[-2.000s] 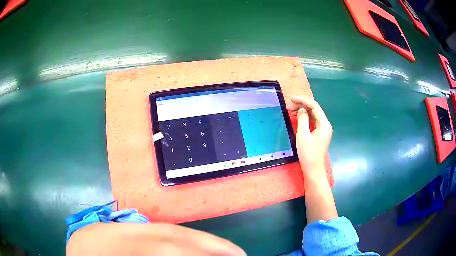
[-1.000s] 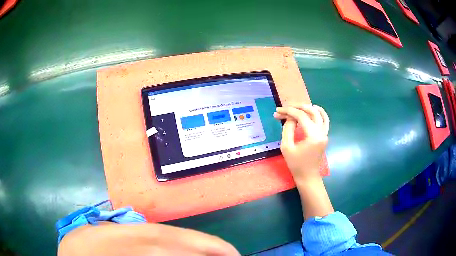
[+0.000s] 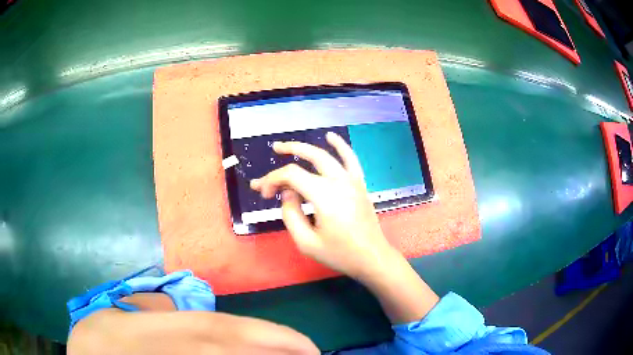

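A tablet [image 3: 389,159] with a black bezel lies on an orange-red foam pad [image 3: 187,173]. Its screen shows a calculator, with a dark keypad at left, a teal panel at right and a pale strip above. A small white label [image 3: 230,161] sits on its left edge. My right hand [image 3: 330,197] is over the keypad with its fingers spread and holds nothing; whether a fingertip touches the glass cannot be told. My left hand [image 3: 201,335] lies across the bottom edge of the picture, blurred, with its fingers not clearly shown.
The pad lies on a glossy green surface [image 3: 76,180]. More tablets on orange-red pads stand at the upper right [image 3: 548,21] and right edge [image 3: 622,159]. A blue crate [image 3: 590,267] is on the floor at lower right.
The dialog with blue pictures has gone and the calculator shows again. My right hand has moved left from the tablet's right edge to over the keypad, its fingers now spread.
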